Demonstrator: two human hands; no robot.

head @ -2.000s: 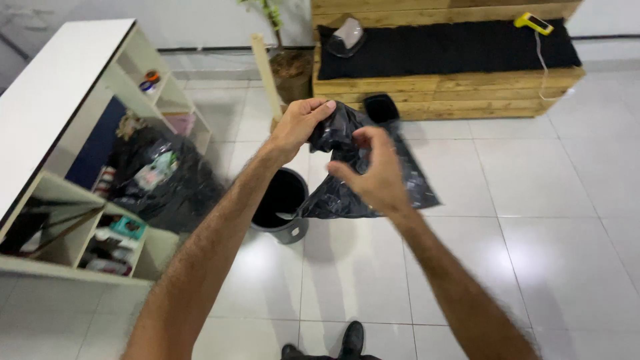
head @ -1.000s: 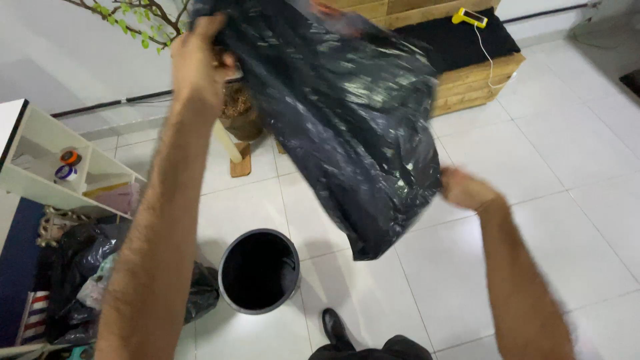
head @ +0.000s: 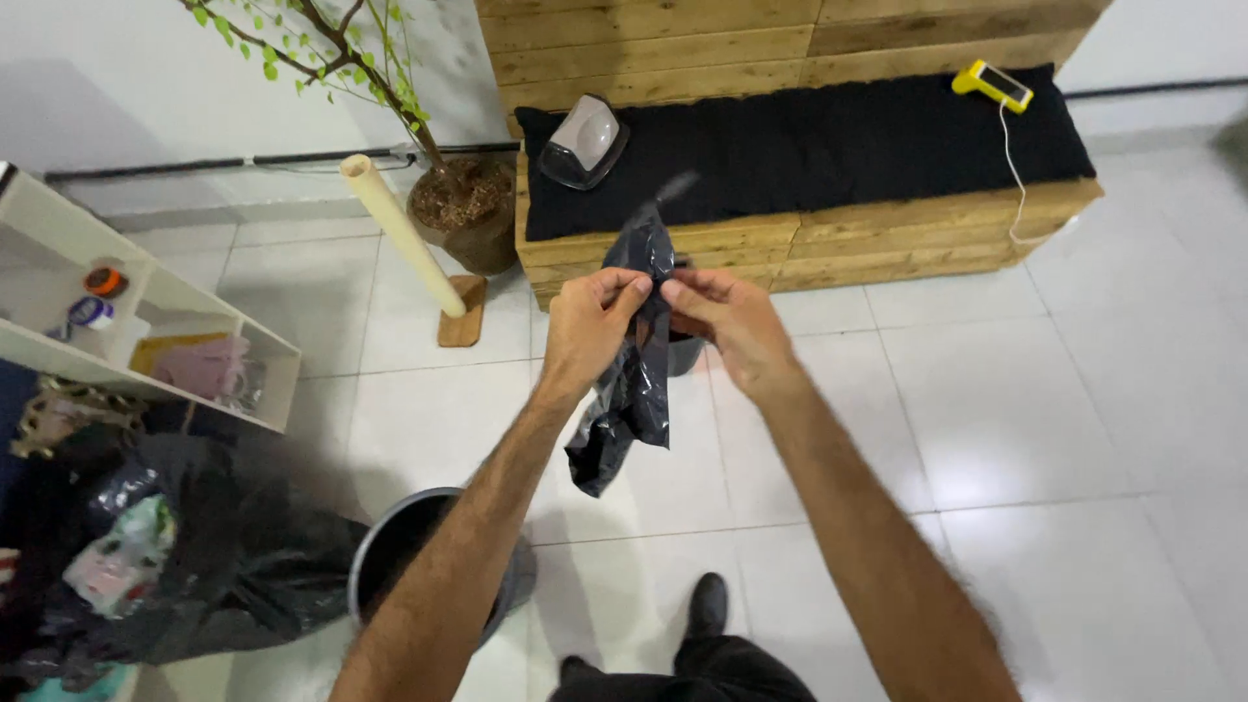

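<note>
A black plastic bag [head: 648, 390] hangs gathered into a narrow strip between my two hands. My left hand [head: 597, 317] pinches it between thumb and fingers, and my right hand [head: 726, 322] grips its edge close beside, the two thumbs almost touching. The bag's lower end dangles above the tiled floor. Below and to the left, partly behind my left forearm, a round dark bin [head: 366, 575] stands with its mouth up. A smaller dark container [head: 684, 355] shows in part behind my right hand.
At the left are a white shelf unit [head: 268, 366] and a full black plastic bag [head: 224, 575]. A potted plant [head: 468, 214] and an upright pale tube on a wooden base [head: 405, 239] stand near the wall. A wooden bench [head: 902, 239] carries a black cushion, a clear-lidded container [head: 585, 141] and a corded yellow device [head: 993, 86].
The bag was spread wide and raised high between my hands one second ago; it is now narrow and lower. My hands have come together, the right one moving inward.
</note>
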